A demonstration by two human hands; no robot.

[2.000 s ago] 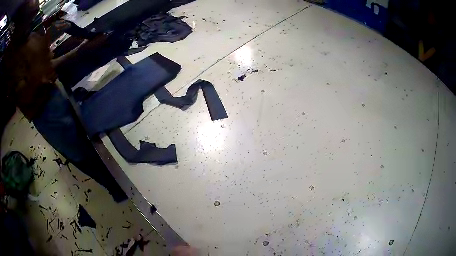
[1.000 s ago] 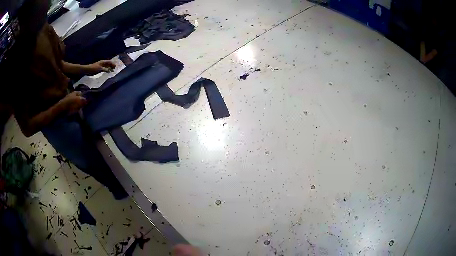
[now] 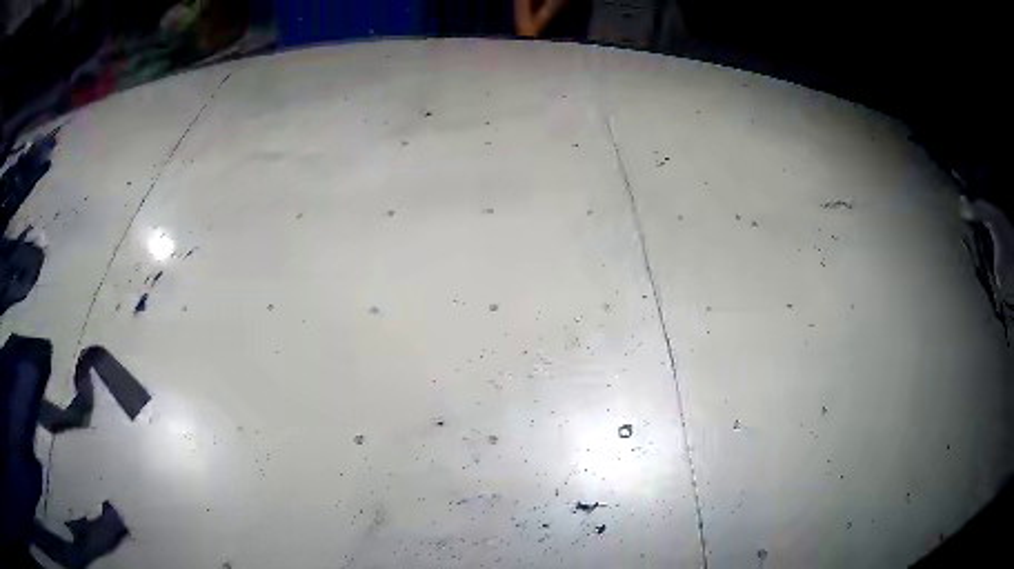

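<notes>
The large white cutting table (image 3: 445, 256) fills most of the head view, with thin dark seam lines, small round dots and dark specks on it. At its left side, cut off by the frame edge, lies a dark navy fabric panel (image 3: 20, 433). A dark fabric strip (image 3: 117, 381) lies in a zigzag beside it. A shorter strip with a ragged end (image 3: 95, 537) lies at the lower left. Neither of my hands is in view.
Dark offcuts (image 3: 20, 267) lie at the far left edge. A blue panel (image 3: 347, 20) and part of a person's arm (image 3: 537, 16) show beyond the far edge. Coloured cloth (image 3: 122, 50) is heaped at the upper left. A pale item (image 3: 987, 236) sits at the right edge.
The view has swung right, so the panel and strips now sit at the left edge. The coworker, floor and my partly visible hand at the metal strip have left the picture.
</notes>
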